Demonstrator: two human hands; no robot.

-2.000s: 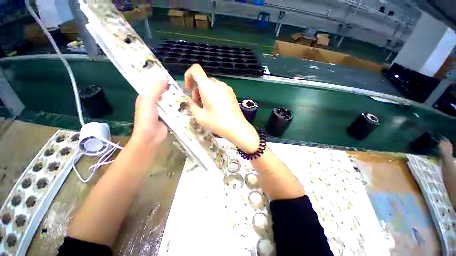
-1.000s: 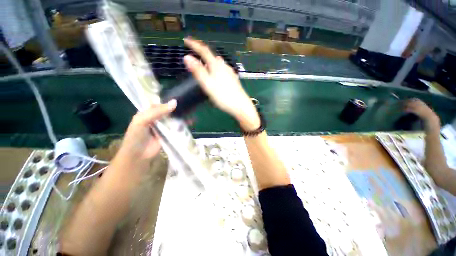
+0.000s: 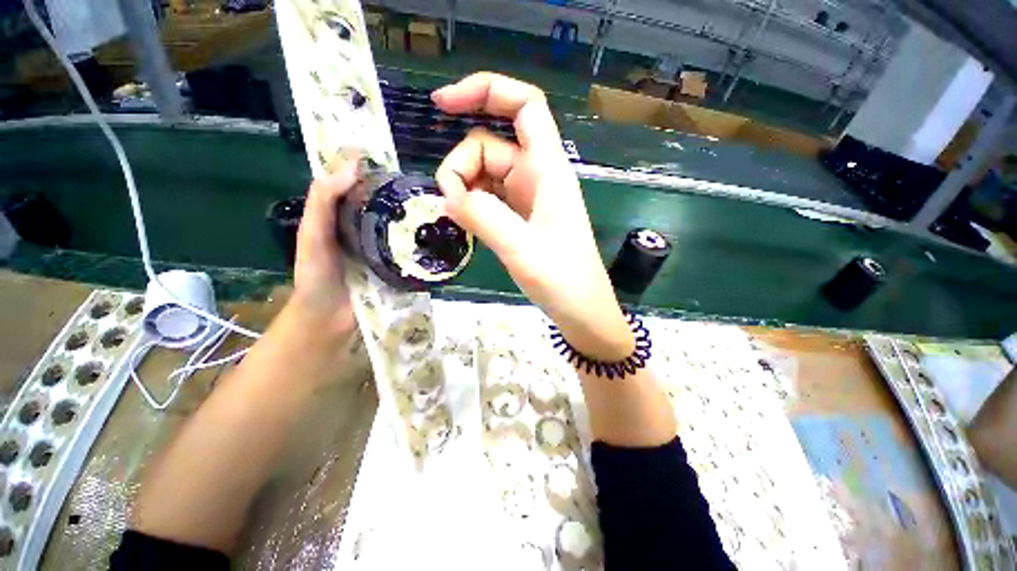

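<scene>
My left hand (image 3: 323,251) holds a glossy black cylindrical housing (image 3: 374,229) together with a long white release liner strip (image 3: 335,84). The strip stands upright behind the housing and hangs below it. The housing's end face is turned towards me and bears a cream adhesive gasket (image 3: 419,265) around a dark centre. My right hand (image 3: 502,184) is at the gasket's upper right edge, thumb and index fingertip together there, other fingers raised. Whether the fingertips pinch anything is hidden. White adhesive sheets (image 3: 725,446) with round outlines lie below.
Black housings (image 3: 641,259) stand on the green conveyor belt (image 3: 736,262). A small white fan (image 3: 178,307) with its cable is at left. Perforated holder strips (image 3: 56,407) lie at both sides of the bench. A black tray (image 3: 418,123) is beyond the belt. Another person's arm (image 3: 996,429) shows at right.
The housing, earlier absent from my hands and then blurred between them, is now in my left hand with its end face towards me. The strip is more upright. My right fingers have come to the end face.
</scene>
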